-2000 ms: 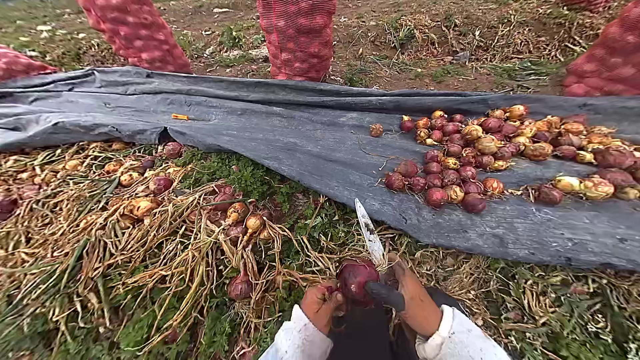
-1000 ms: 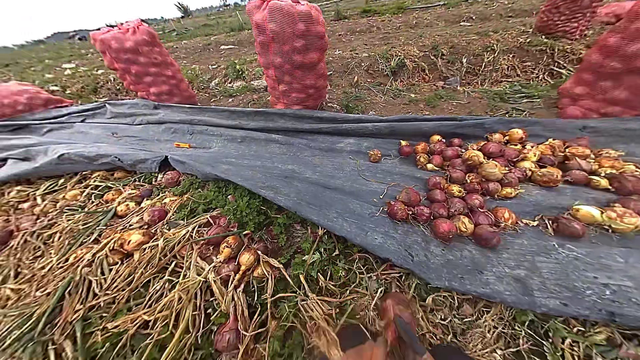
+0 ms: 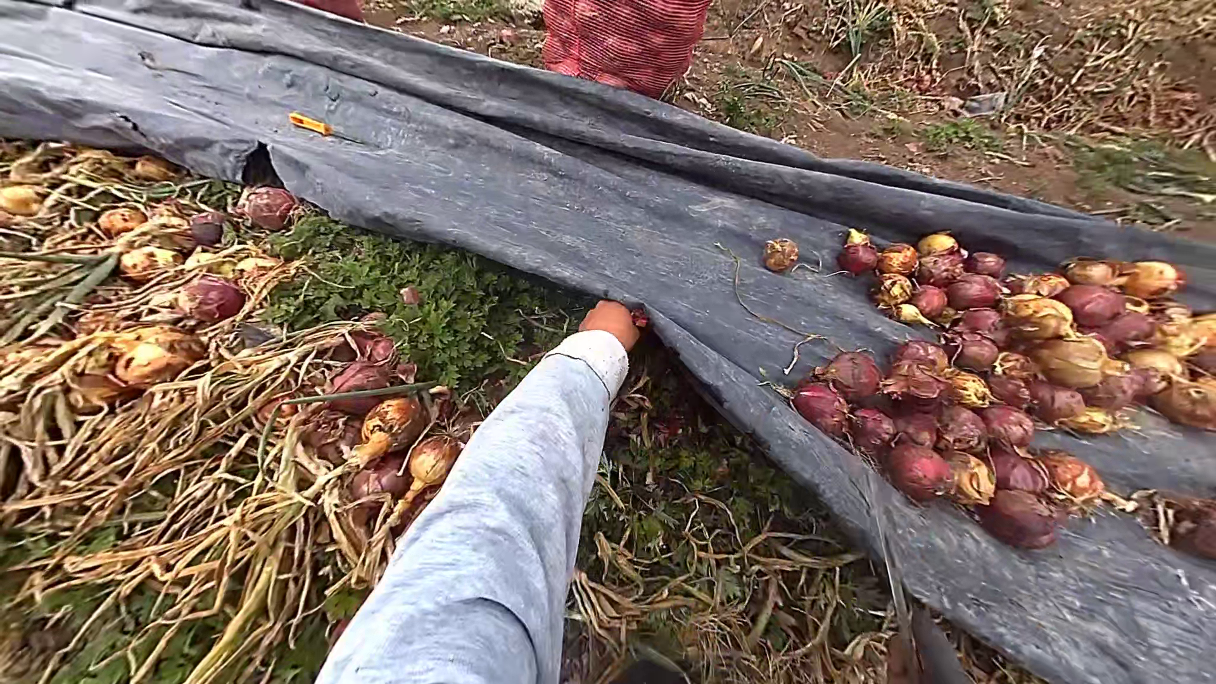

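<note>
My left hand (image 3: 611, 323) reaches forward to the near edge of the dark grey tarp (image 3: 532, 204). Its fingers are curled and mostly hidden, with a small dark red thing beside them; whether they grip it or the tarp is unclear. Low on the right, my right hand (image 3: 907, 657) is dark, blurred and partly cut off, around a knife whose blade (image 3: 885, 541) points up over the tarp edge. Trimmed red and yellowish onions (image 3: 974, 380) lie heaped on the tarp at right. Onions with long dry tops (image 3: 157, 356) cover the ground at left.
An orange-handled tool (image 3: 311, 123) lies on the tarp at upper left. A red mesh sack (image 3: 622, 38) stands behind the tarp. Low green plants (image 3: 418, 304) and dry stalks (image 3: 731, 579) fill the ground on the near side.
My left hand has moved forward from low in the view to the tarp edge. The red onion held between both hands two seconds ago is no longer plainly visible. The view has tilted down.
</note>
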